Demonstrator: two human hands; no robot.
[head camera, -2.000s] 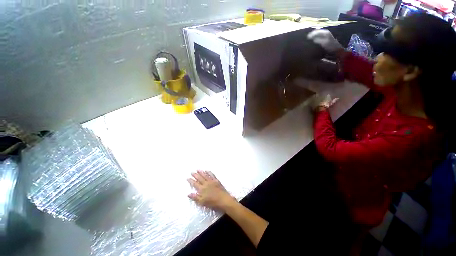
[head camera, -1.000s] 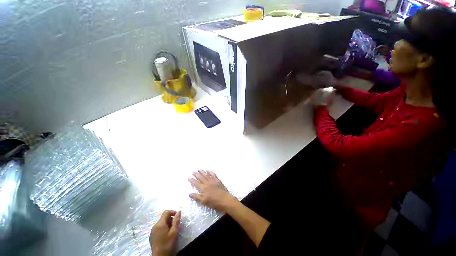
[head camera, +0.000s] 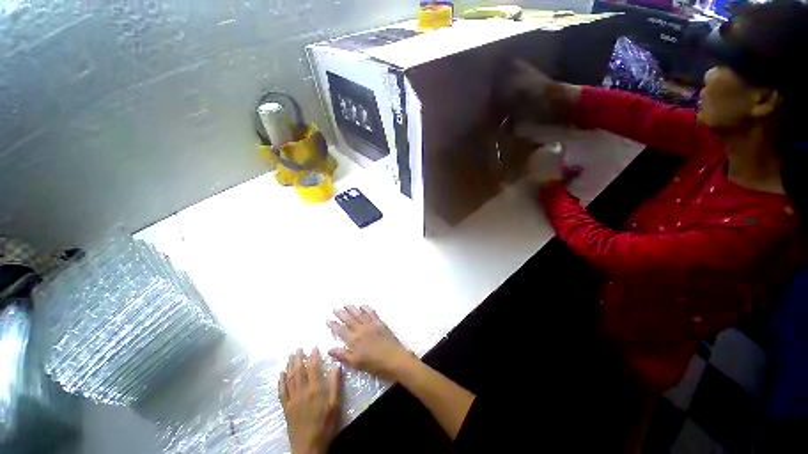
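Observation:
A clear, shiny, crinkled film sheet (head camera: 217, 412) lies flat on the white table at its near edge. My left hand (head camera: 310, 397) rests palm down on the film, fingers slightly apart, holding nothing. My right hand (head camera: 368, 341) also lies flat, palm down, just right of and beyond the left, with fingers spread at the film's upper edge. A stack of clear ridged trays (head camera: 128, 328) leans left of the film.
Beyond are a black phone (head camera: 359, 207), a yellow tape roll (head camera: 314, 186), a yellow holder (head camera: 297, 152) and a large appliance box (head camera: 368, 115). A person in red (head camera: 673, 222) works behind the box on the right. Crumpled clear plastic (head camera: 13, 355) is far left.
My left hand has come into view from the bottom edge and flattened onto the film beside my right hand. My right hand has stayed nearly still. The person in red has moved their arms.

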